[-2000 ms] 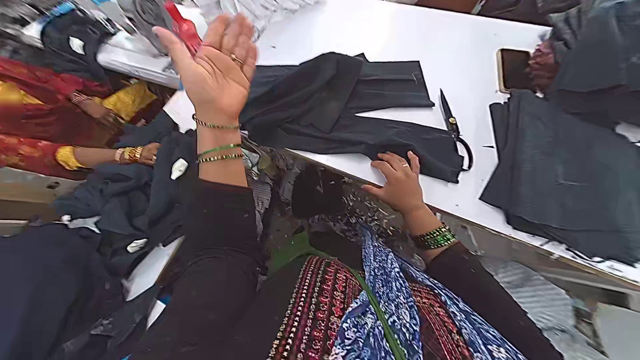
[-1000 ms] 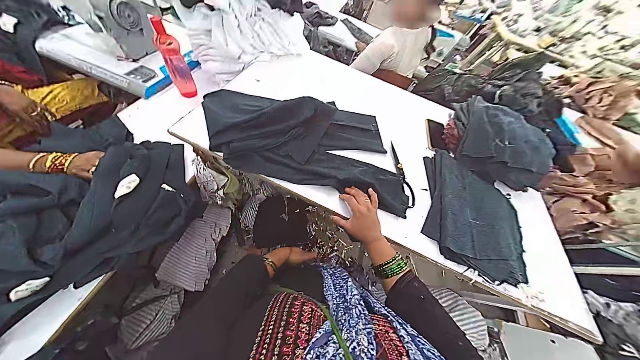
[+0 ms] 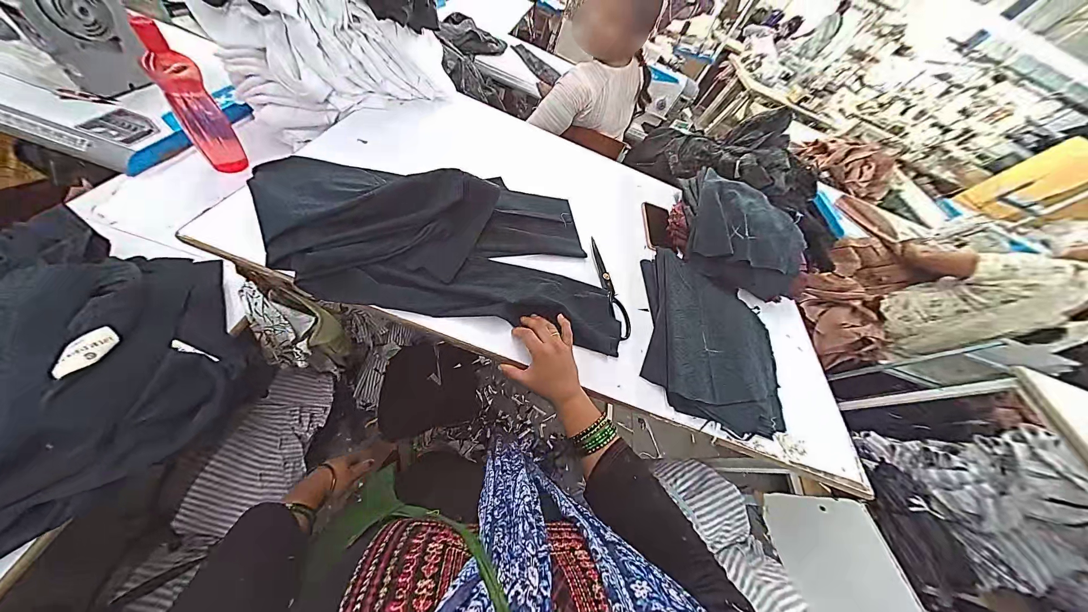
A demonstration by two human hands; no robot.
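On the white table lies a dark trouser-like garment (image 3: 382,229), partly folded over itself. My right hand (image 3: 548,353) rests with spread fingers on its lower edge at the table's front. My left hand (image 3: 344,476) is low beside my lap, below the table edge, near striped cloth (image 3: 263,442); its fingers are partly hidden and I cannot tell whether they hold anything. Black-handled scissors (image 3: 608,285) lie just right of the garment's end, blades pointing away. Further right is a stack of dark cut fabric pieces (image 3: 710,340), with a bundled dark cloth (image 3: 739,225) behind it.
A phone (image 3: 656,225) lies beside the bundle. At the back left stand a red bottle (image 3: 200,110) and a sewing machine (image 3: 81,42), near heaped white fabric (image 3: 314,59). Dark garments (image 3: 110,365) cover the left side. A person (image 3: 595,93) sits beyond the table.
My left hand, raised over the table two seconds ago, has come down beside my lap. My right hand stays on the garment's edge. The view has swung to the right.
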